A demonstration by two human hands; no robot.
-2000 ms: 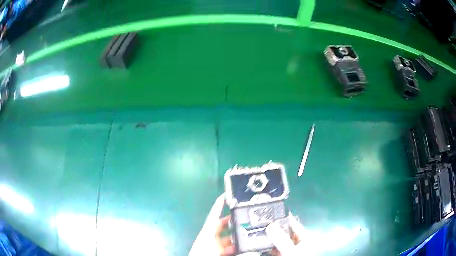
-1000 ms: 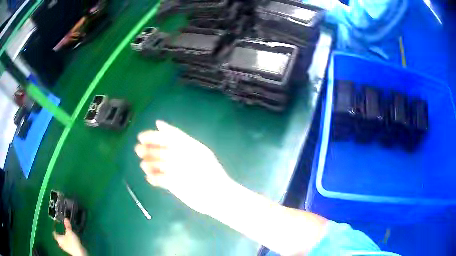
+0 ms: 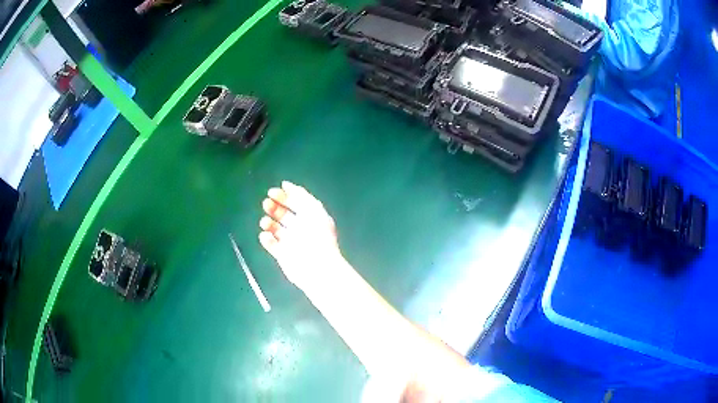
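Note:
My right hand (image 3: 303,232) is over the green bench, its forearm coming from the lower right. Its fingers are loosely curled and a little apart, and no thing shows in it; the palm is hidden. My left hand is not in view. Thin silvery tweezers (image 3: 250,274) lie left of my right hand. An opened two-part camera (image 3: 226,116) lies beyond the hand, with its pale-edged half to the left. Another opened camera (image 3: 123,266) lies at the left, untouched.
Stacked black covers (image 3: 496,86) stand at the upper right, with a further camera (image 3: 313,16) beside them. A dark block (image 3: 57,346) lies lower left. A blue bin (image 3: 622,295) holds several black parts. A person's blue sleeve (image 3: 638,47) is behind it. A green rail (image 3: 86,206) edges the bench.
The view has swung right from the earliest frame. The camera once in my hands now lies released on the bench. My left hand has left view; my right hand stays empty over the bench.

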